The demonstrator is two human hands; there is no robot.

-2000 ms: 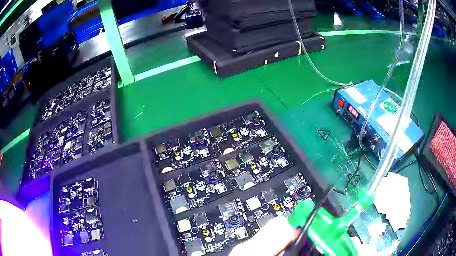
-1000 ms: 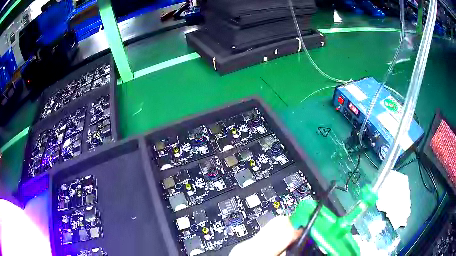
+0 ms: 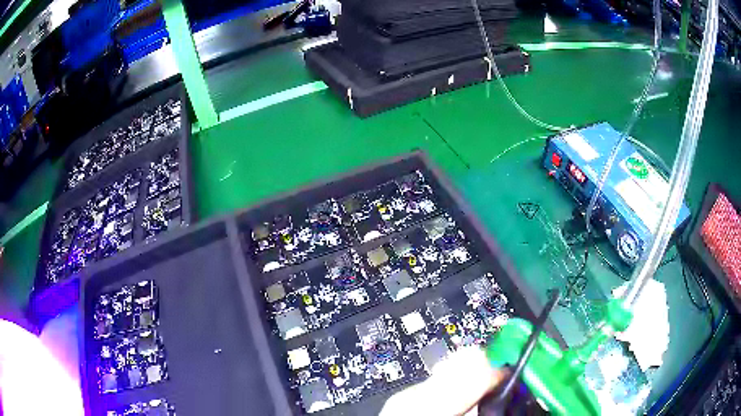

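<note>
The black foam tray (image 3: 236,268) lies in front of me. Its right compartment holds rows of circuit boards (image 3: 357,284); its left compartment holds a few boards (image 3: 130,345) along the left side and bare foam beside them. My right hand (image 3: 447,383) is pale and overexposed, cut off by the bottom edge, and closed around the green air gun (image 3: 561,374) over the tray's lower right corner. A clear hose (image 3: 678,179) rises from the gun, and a black cable (image 3: 532,337) runs across it. My left hand is not in view.
A blue control box (image 3: 621,187) stands at the right, with a crumpled white wipe (image 3: 650,325) below it. Stacked foam trays (image 3: 422,85) stand beyond. A second board tray (image 3: 191,175) is at the left. A red panel (image 3: 723,236) is far right, a glare (image 3: 36,370) lower left.
My right hand and the green gun have shifted slightly to the right, and the hose has moved right with them. The trays and boards look unchanged.
</note>
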